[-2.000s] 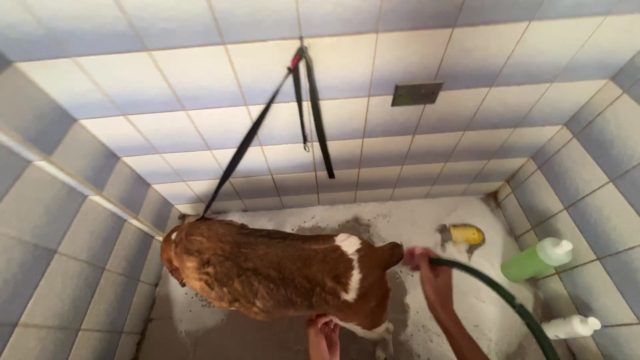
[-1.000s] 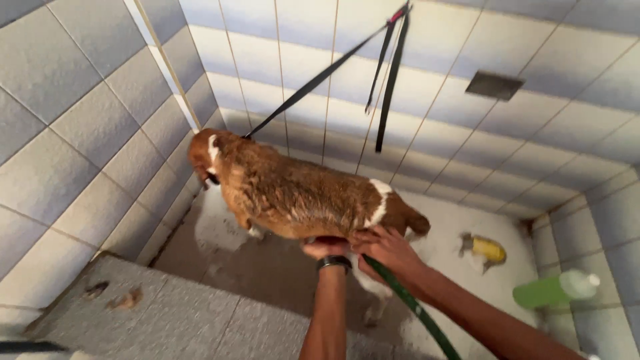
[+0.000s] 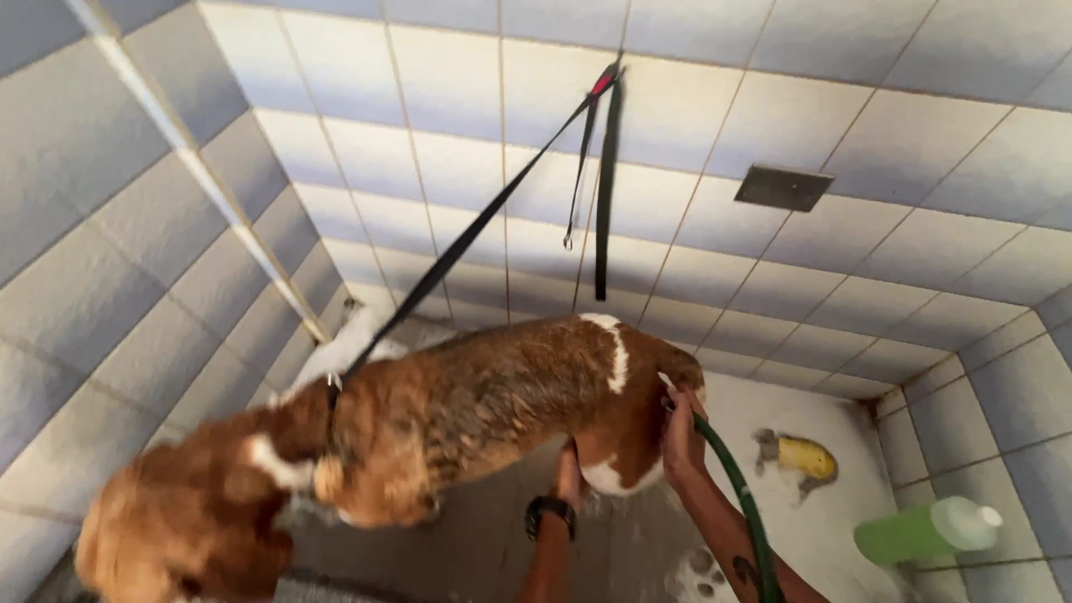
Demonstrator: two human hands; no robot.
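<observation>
A wet brown and white dog (image 3: 511,394) stands in the tiled wash area, its head low at the left. A black leash (image 3: 494,205) runs from its collar up to the wall. My right hand (image 3: 685,431) is shut on the end of a green hose (image 3: 745,494) and rests against the dog's rump. My left hand (image 3: 569,477), below a black wristwatch, reaches under the belly near the hind leg; its fingers are hidden behind the dog.
A yellow object (image 3: 806,457) lies on the foamy floor at the right, with a bottle of green liquid (image 3: 909,532) nearer. A metal plate (image 3: 784,188) is set in the back wall. A ledge edge (image 3: 335,590) shows at the bottom left.
The dog's head has turned from the far left toward the camera. My right hand with the hose has moved from the dog's flank to its rump. The view has shifted.
</observation>
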